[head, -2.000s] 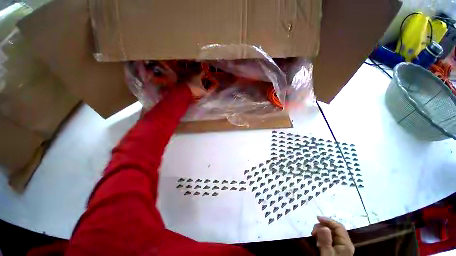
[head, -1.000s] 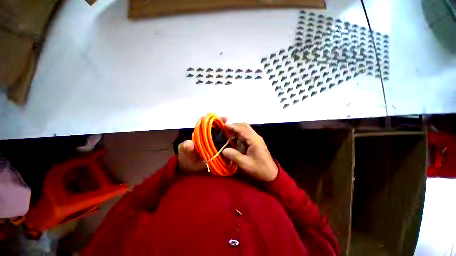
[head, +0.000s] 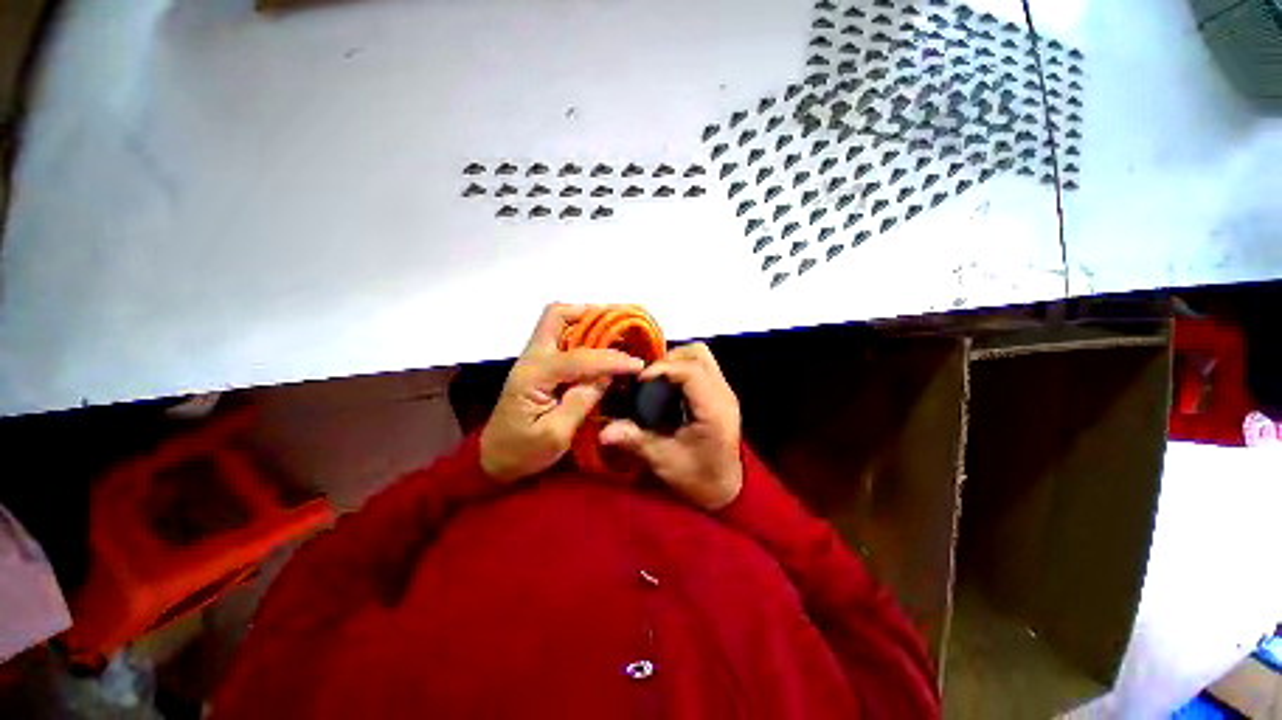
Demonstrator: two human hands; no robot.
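The orange cord coil (head: 616, 329) is held in front of my body, just below the table edge. My left hand (head: 541, 408) is around the coil's left side, with its fingers reaching over the middle. My right hand (head: 689, 429) holds the coil's right side and the round black plug end (head: 658, 404). The fingers hide much of the coil. Small dark labels (head: 858, 134) lie in rows on the white table (head: 309, 211), with a short strip at left joining a dense slanted block at right.
An open brown box (head: 1062, 506) stands below the table edge at right. An orange plastic stool (head: 197, 521) is at lower left. Part of a grey-green basket (head: 1251, 49) shows at the top right corner. A dark seam crosses the table.
The left hand came back from the carton with the coil, and both hands took hold of it. The coil has since been turned, and the black plug now faces up. The view tilted down.
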